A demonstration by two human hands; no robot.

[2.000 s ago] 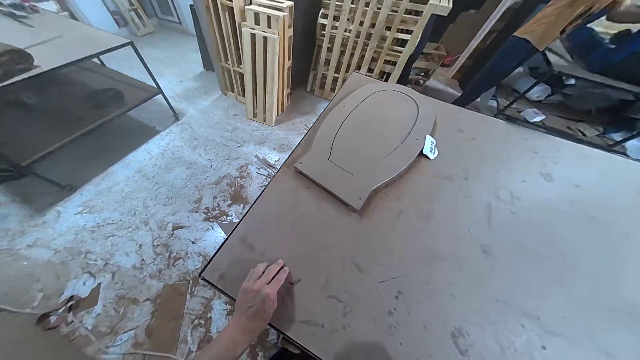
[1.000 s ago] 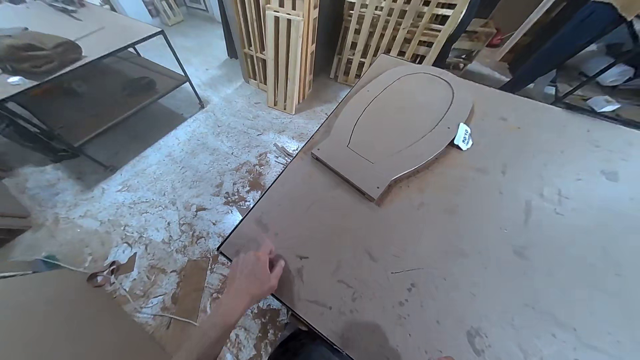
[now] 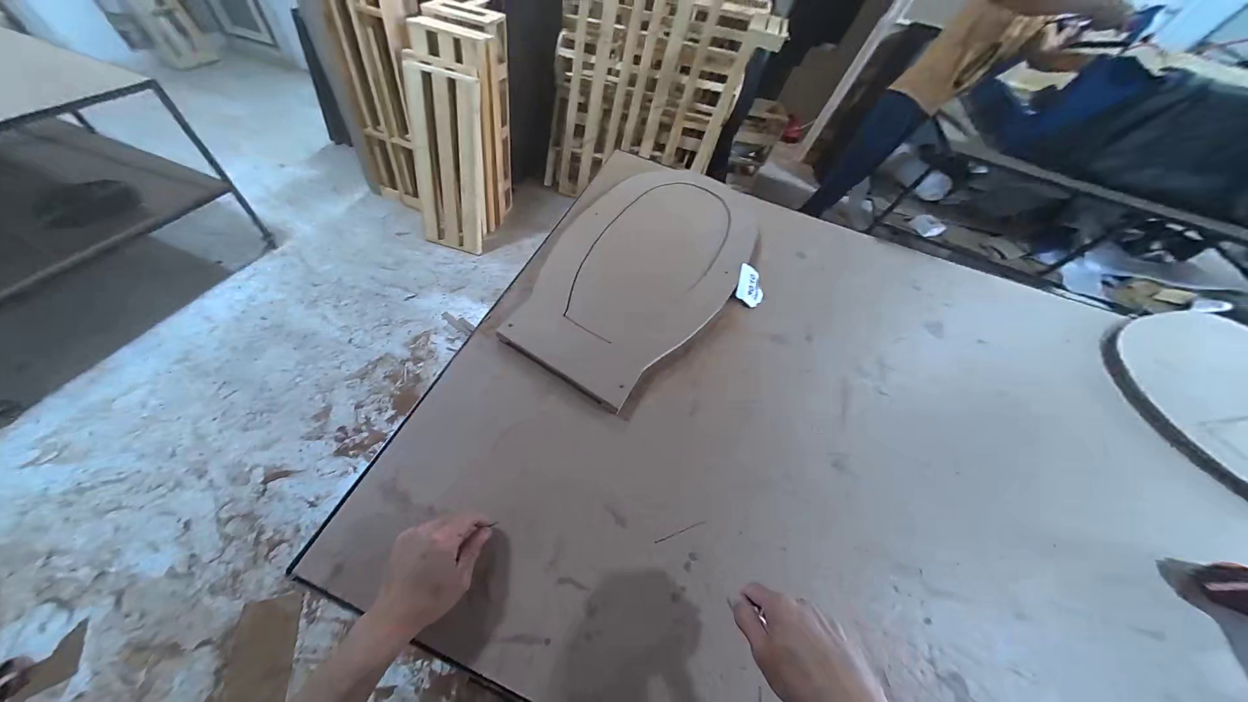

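Note:
My left hand (image 3: 435,565) is over the near left part of the brown tabletop (image 3: 838,458), its thumb and forefinger pinched on a small thin dark thing too small to name. My right hand (image 3: 801,639) is low in the view over the same table, fingers curled; whether it holds anything cannot be told. Beyond both hands lies a flat board panel (image 3: 648,283) with a rounded top, a narrower straight-cut end and a curved line drawn on it. A white paper tag (image 3: 749,286) with writing sits at its right edge.
A rounded pale piece with a dark fuzzy edge (image 3: 1194,390) lies at the table's right, near a dark red object (image 3: 1224,585). Wooden slatted frames (image 3: 453,136) stand behind. Another table (image 3: 117,166) is at left. A person (image 3: 936,78) stands at back right. Scraps litter the floor.
My right hand has come into view over the table. My left hand has moved from the table's edge farther in over the top, fingers now pinched. The view has turned right.

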